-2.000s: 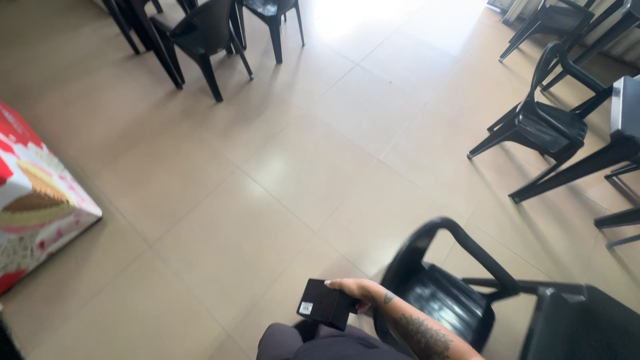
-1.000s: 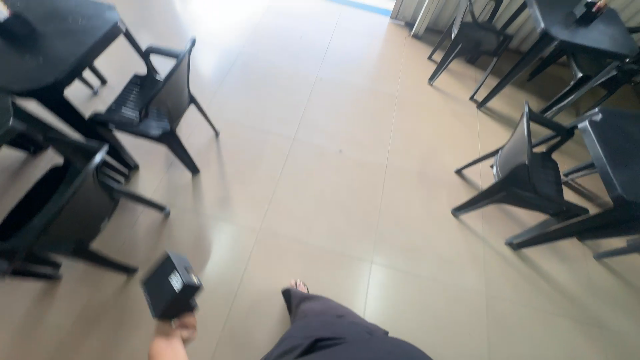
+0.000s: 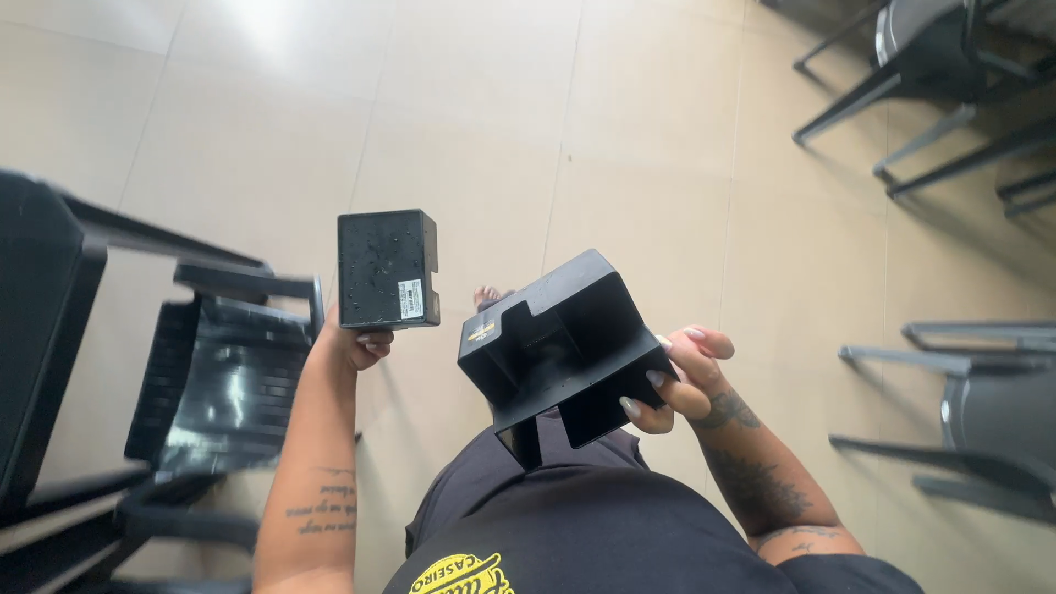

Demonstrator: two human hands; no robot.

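Observation:
On the left of the head view, a black plastic box (image 3: 381,268) with water drops and a white printed label is gripped at its lower edge by my left hand (image 3: 363,345). Part of that hand is hidden behind it. My right hand (image 3: 681,379) pinches the right edge of a second black plastic holder (image 3: 561,346), which is tilted so that its hollow compartments and stepped cutout show. A small yellow sticker is on its left side. The two black pieces are apart, both held above the floor in front of my dark shirt.
A black plastic chair (image 3: 223,388) stands close by my left arm, beside a black table (image 3: 41,330). More dark chairs stand at the right, one at the upper right (image 3: 932,66) and one lower down (image 3: 998,412). Light floor tiles (image 3: 643,165) lie ahead.
My right hand and the second black holder have come into view. The box in my left hand shows in the frame of one second ago too. The view has moved past the chairs.

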